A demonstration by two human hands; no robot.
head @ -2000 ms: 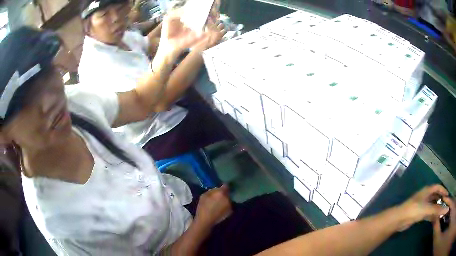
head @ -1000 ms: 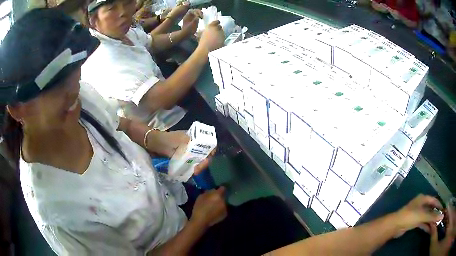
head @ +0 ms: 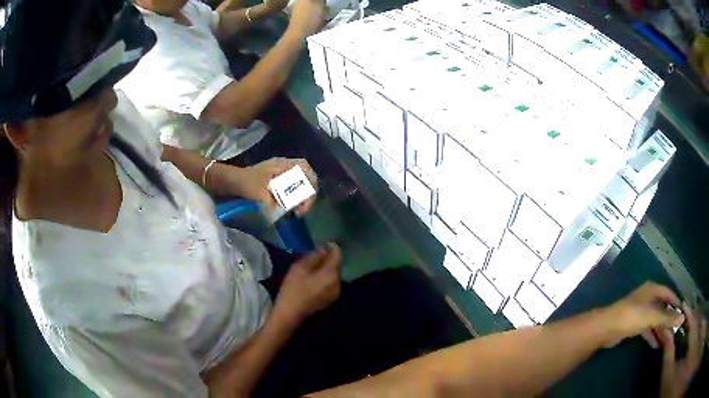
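My left hand (head: pixel 647 311) is at the lower right, with my bare forearm reaching in from the bottom edge. Its fingertips pinch a small pale, silvery piece (head: pixel 675 317). My right hand (head: pixel 684 354) is at the right rim, partly cut off, its fingers close to the left fingertips and touching or nearly touching the piece. The piece is very small and mostly hidden by fingers, so its shape cannot be told. Both hands are above the dark green bench.
A large stack of white cartons (head: pixel 474 210) stands left of my hands. A seated person (head: pixel 140 272) at left holds a small white box (head: pixel 293 187). Another person (head: pixel 186 78) sits beyond. A pale metal rail (head: pixel 670 253) runs along the right.
My hands stay together around the small piece, shifted slightly left in view. The neighbouring person's white box is now turned end-on; it was not in that hand in the earliest frame.
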